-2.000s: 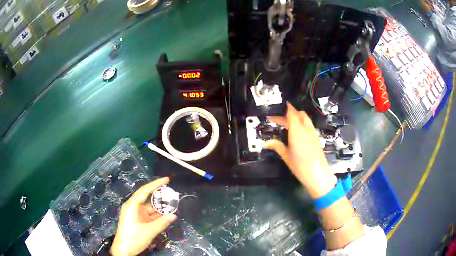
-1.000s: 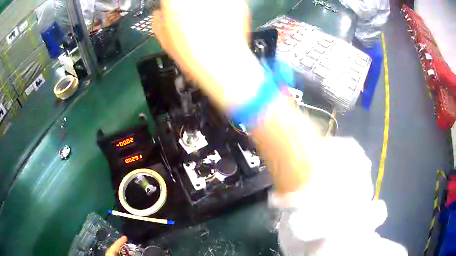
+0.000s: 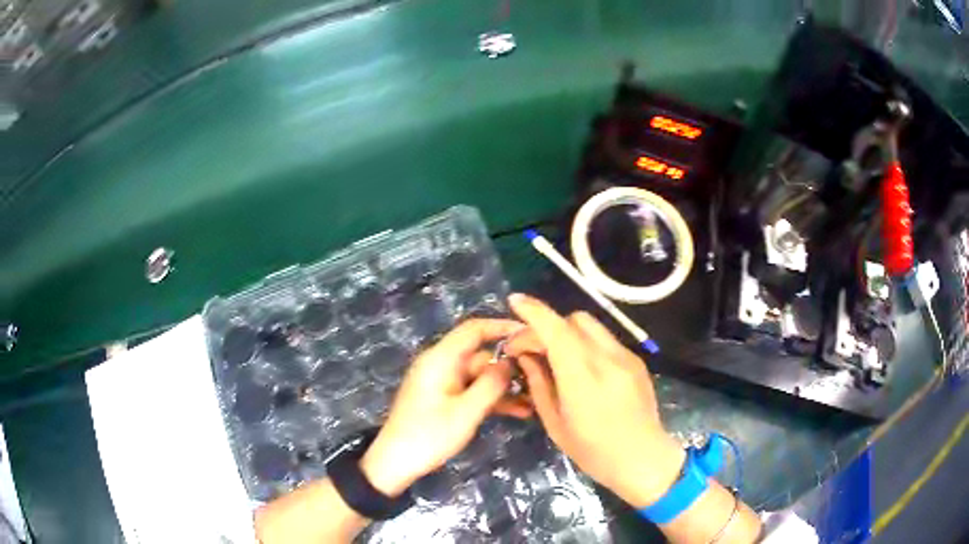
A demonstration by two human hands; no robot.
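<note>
My left hand [image 3: 441, 409] and my right hand [image 3: 595, 409] meet over the right part of the clear blister tray [image 3: 228, 319]. Their fingertips are together around a small round electronic module [image 3: 504, 351], of which only a silvery bit shows between the fingers. The tray's pockets hold dark discs. The black test fixture [image 3: 808, 367] stands at the right, with a module and dark disc in its front station [image 3: 786, 308]. A red clamp handle [image 3: 898, 218] stands upright there.
A digital meter [image 3: 669, 149] with red digits stands behind a cream tape ring [image 3: 685, 255]. A white pen [image 3: 590, 289] lies beside the ring. White paper [image 3: 159, 436] lies left of the tray. Loose modules [image 3: 159, 264] lie on the green surface. A blue bin [image 3: 845, 494] is at lower right.
The view has swung left. My right hand has come back from the fixture's clamp area to meet my left hand over the tray.
</note>
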